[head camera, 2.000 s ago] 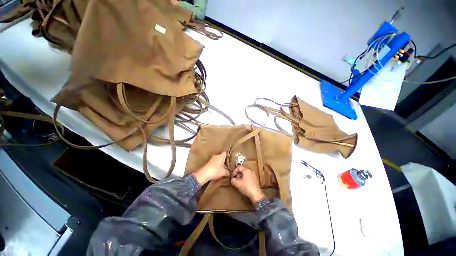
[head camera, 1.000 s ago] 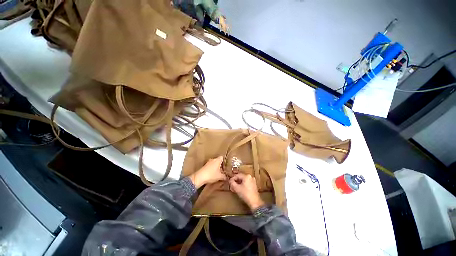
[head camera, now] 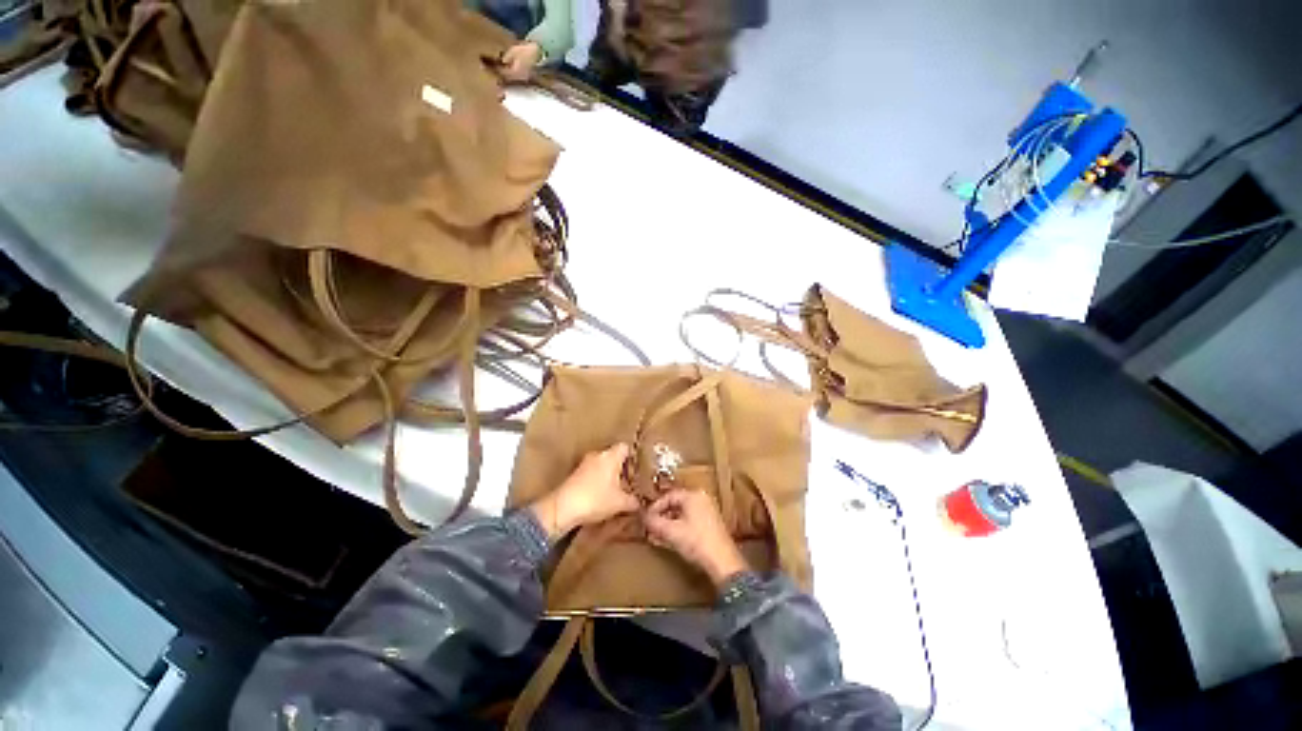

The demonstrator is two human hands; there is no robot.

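Note:
A brown bag (head camera: 571,407) lies flat on the white table in front of me, its gold-yellow zip line towards me and straps hanging below. A strap loops over its front beside a small shiny fitting (head camera: 665,460). My left hand (head camera: 597,488) grips brown material at the left of the fitting. My right hand (head camera: 688,526) is just below the fitting, with thumb and finger pinched together close to the left fingertips. What the right fingertips hold is too small to tell.
Piled brown bags (head camera: 357,129) with looping straps lie at the left. A smaller brown bag (head camera: 892,374), a thin tool (head camera: 867,486) with a black cord and a red container (head camera: 982,507) lie at the right. A blue stand (head camera: 1000,236) is behind. People are partly visible across the white table (head camera: 685,214).
The view has shifted slightly. Another person's hand and a figure in dark brown now show across the table. My hands stay at the same part of the bag, with small finger movements.

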